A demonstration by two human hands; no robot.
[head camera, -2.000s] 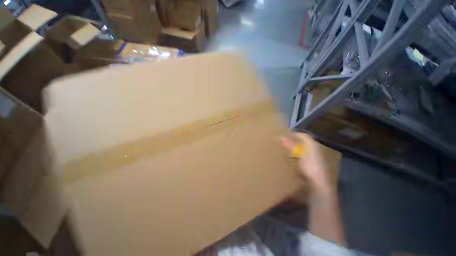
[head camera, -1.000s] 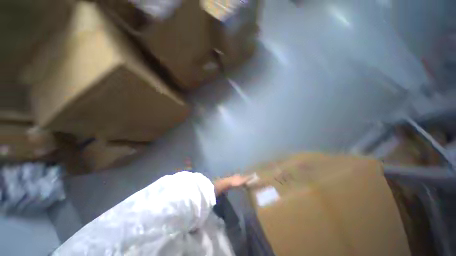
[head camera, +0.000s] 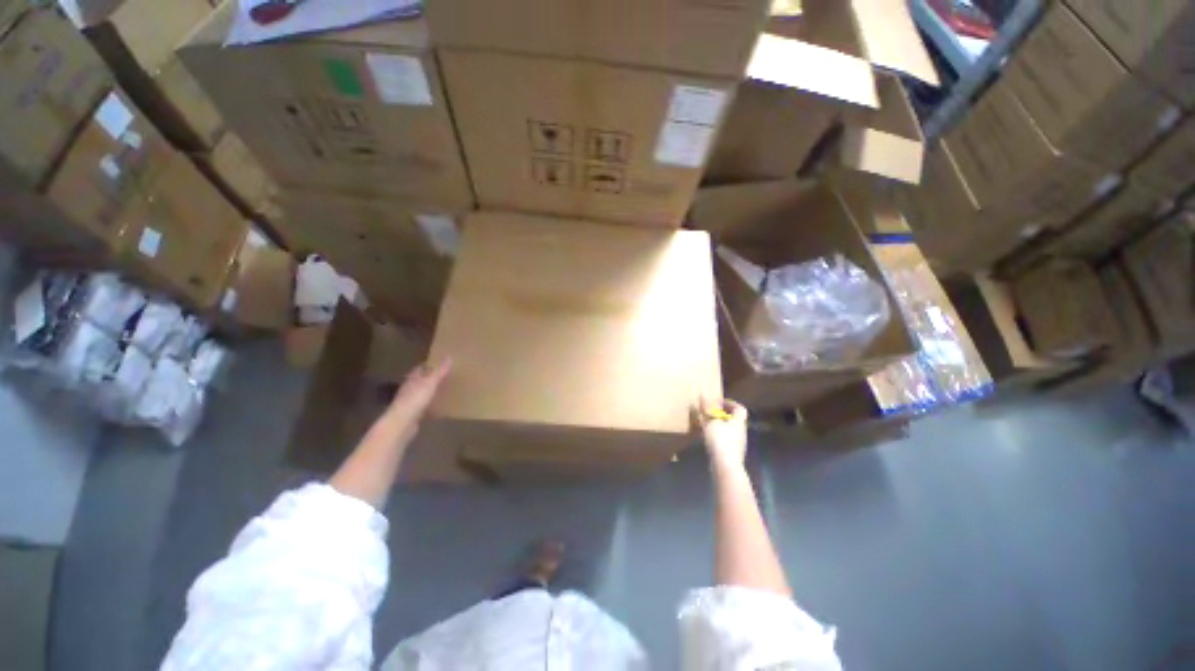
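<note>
A closed brown carton [head camera: 577, 328] is in front of me, its plain top facing up, against stacked cartons behind. My left hand [head camera: 422, 388] grips its left near edge. My right hand [head camera: 723, 427] is at its right near corner, with a yellow pen [head camera: 716, 414] between the fingers. The fingertips under the edges are hidden. I cannot tell whether the carton rests on another box or hangs from my hands.
Stacked cartons [head camera: 590, 138] with white labels stand behind. Papers [head camera: 321, 16] lie on the left stack. An open carton [head camera: 865, 361] with clear plastic bags [head camera: 819, 308] is at right. Plastic-wrapped bundles [head camera: 131, 347] lie on the floor at left.
The view has swung from the aisle and shelving to the carton stacks. The carton, earlier tilted beside me at the right, is now level in front, with both hands on it.
</note>
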